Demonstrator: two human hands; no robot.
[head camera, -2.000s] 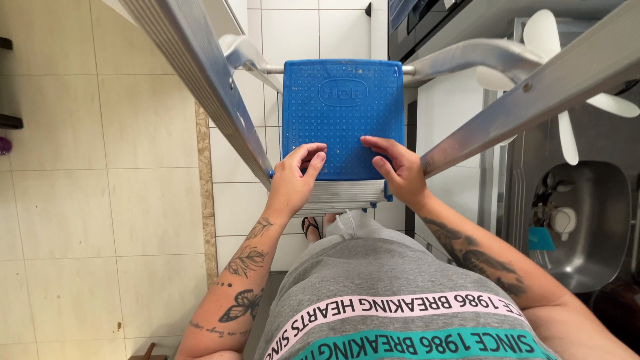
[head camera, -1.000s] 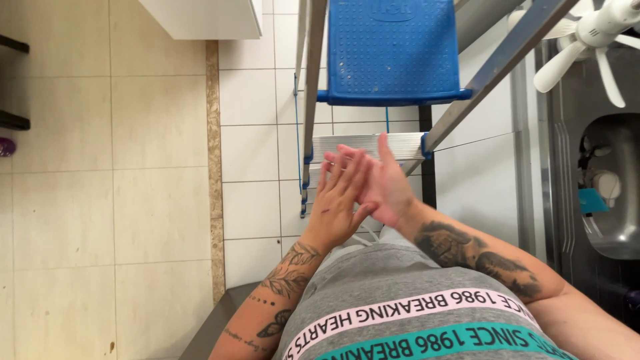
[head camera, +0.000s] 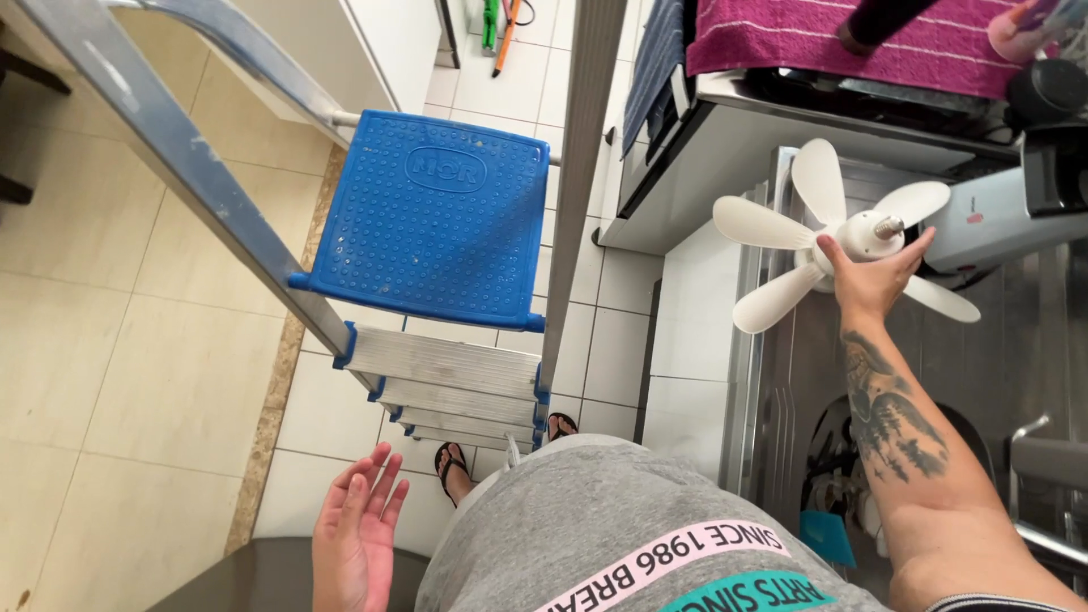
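My right hand (head camera: 880, 268) grips the hub of a white fan (head camera: 820, 246) with several blades and a metal screw base, over the steel counter at the right. My left hand (head camera: 361, 527) is raised palm up with fingers apart, empty, below the ladder. An aluminium stepladder (head camera: 450, 361) stands in front of me, its blue plastic platform (head camera: 433, 221) above the ribbed steps. My feet in flip-flops are on the floor near its foot.
A stove (head camera: 731, 153) with a magenta towel (head camera: 850, 42) is at the upper right, next to a grey appliance (head camera: 986, 217). A sink with a teal item (head camera: 826, 537) lies at lower right. A dark rounded surface (head camera: 280, 578) is at lower left. Green and orange tools (head camera: 506, 38) lie on the floor ahead.
My hands, together one second ago, are now apart. The right hand has moved out to the right and taken hold of the white fan. The left is now farther left. The view has shifted.
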